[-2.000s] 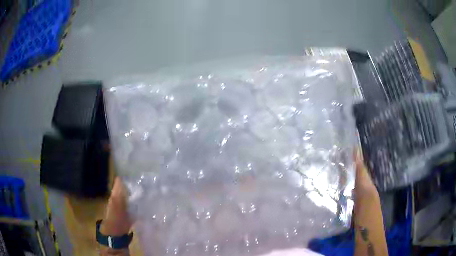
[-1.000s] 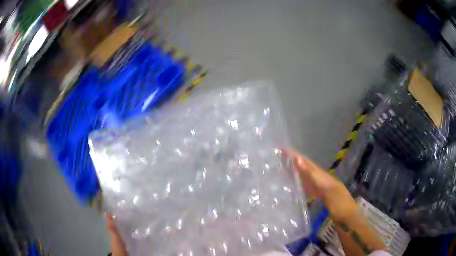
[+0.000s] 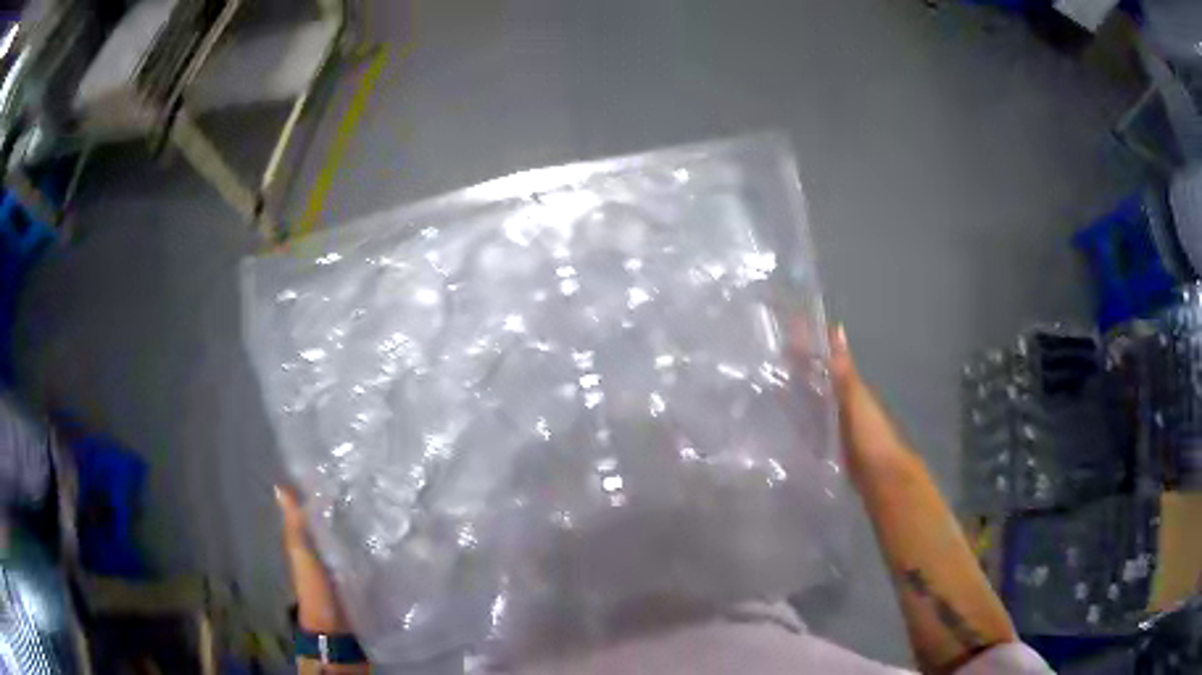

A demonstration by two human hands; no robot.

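Observation:
A clear, shiny blister tray (image 3: 554,396) with rows of round pockets fills the middle of the view, tilted slightly; whether several are nested cannot be told. My left hand (image 3: 306,567), with a dark band at the wrist, holds its lower left edge. My right hand (image 3: 854,415) holds its right edge, with fingers partly behind the tray. Most of both hands' fingers are hidden by the tray.
Grey floor (image 3: 593,79) lies ahead, with a yellow tape line (image 3: 345,139) at the upper left beside a metal-legged frame (image 3: 270,158). Dark stacked trays (image 3: 1055,422) stand at the right. Blue stools or bins (image 3: 106,495) show at the left and right.
The view has turned and moved along the floor. The blue rack and black-yellow tape have left the view. The tray stays held in both hands.

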